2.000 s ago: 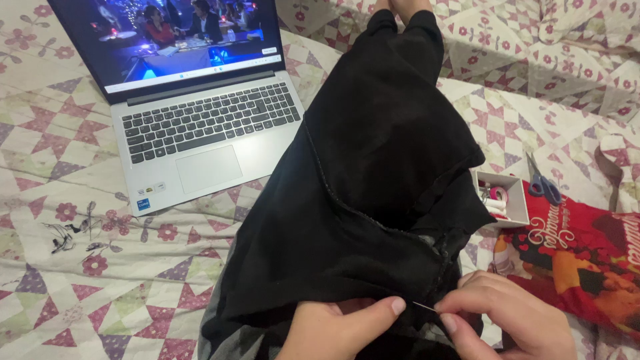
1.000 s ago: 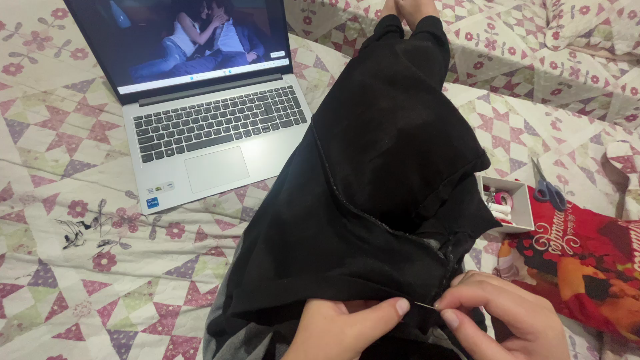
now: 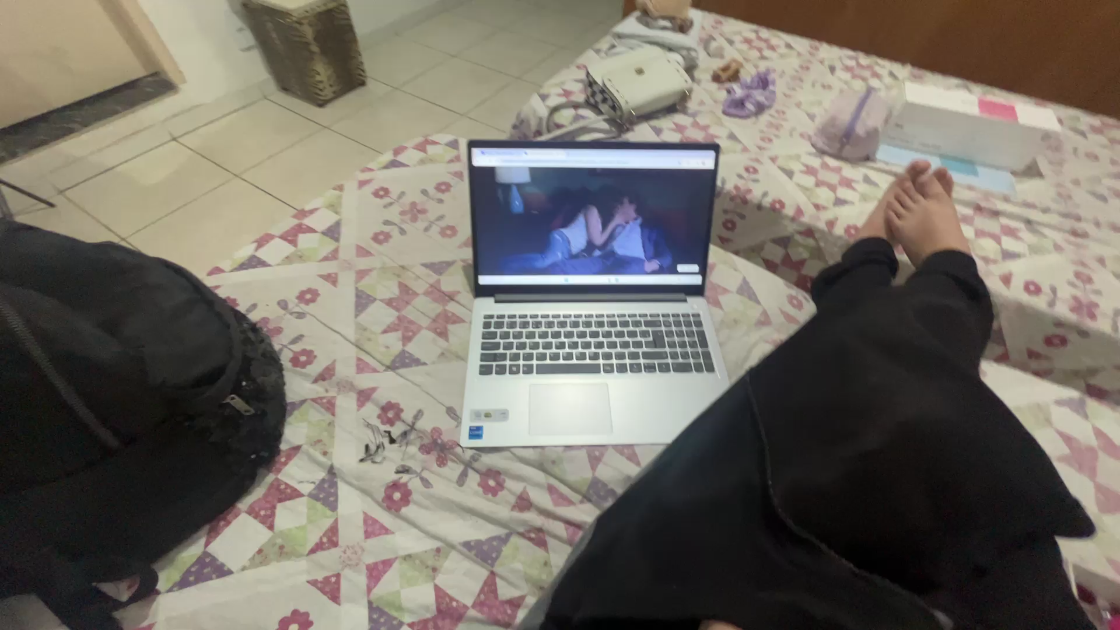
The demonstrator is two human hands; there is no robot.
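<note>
Black fabric with a seam running down it lies over my lap and legs. Only a sliver of skin, seemingly my left hand, shows at the bottom edge against the black fabric; its fingers and anything in them are hidden. My right hand is out of view, and no needle can be seen. An open laptop stands on the patterned bedspread to the left of the fabric, its screen lit with a video. Dark thread scraps lie on the bedspread near the laptop's lower left corner.
A black backpack fills the left side. Bare feet rest at the right. Beyond are a white handbag, a purple scrunchie, a pink pouch and a white box. A patterned bin stands on the tiled floor.
The view has swung up and left, bringing the backpack and the far items into sight. Earlier both hands held the black fabric with a needle at the right hand; now they are almost wholly out of frame.
</note>
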